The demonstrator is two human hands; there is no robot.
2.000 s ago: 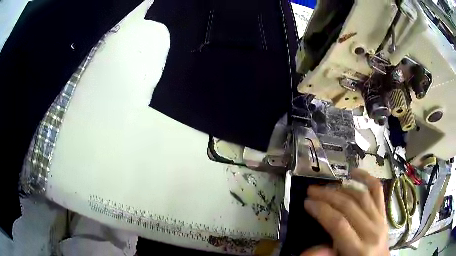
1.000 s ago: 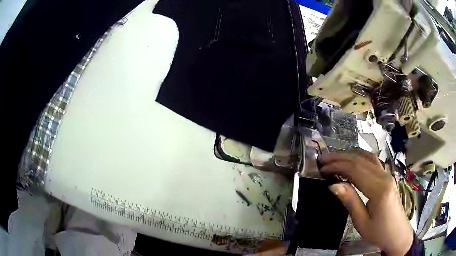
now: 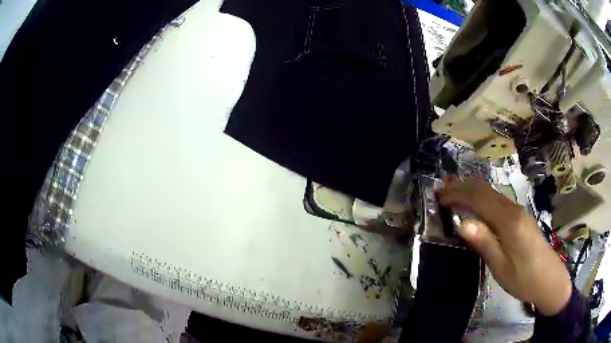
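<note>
My right hand [image 3: 506,234] is over the shiny metal guide [image 3: 432,224], fingers bent and thumb below them. A bit of dark material shows by the fingertips; whether they grip it is unclear. A narrow dark fabric piece [image 3: 442,288] runs from under the guide's front edge to the bottom of the picture. A large dark panel [image 3: 328,114] with stitched outlines lies flat left of the guide, its right edge along the needle area [image 3: 432,157], which is partly hidden. My left hand is not in view.
The cream sewing machine head [image 3: 489,100] stands at the right. A printed ruler [image 3: 221,291] runs along the front of the white table [image 3: 174,174]. Plaid cloth [image 3: 77,157] lies at its left edge. Red handles [image 3: 557,246] show beyond my right wrist. Dark cloth fills the left edge.
My right hand has moved from in front of the guide up onto it, and its fingers are more bent. The dark piece below the guide is more exposed. The whole view has shifted.
</note>
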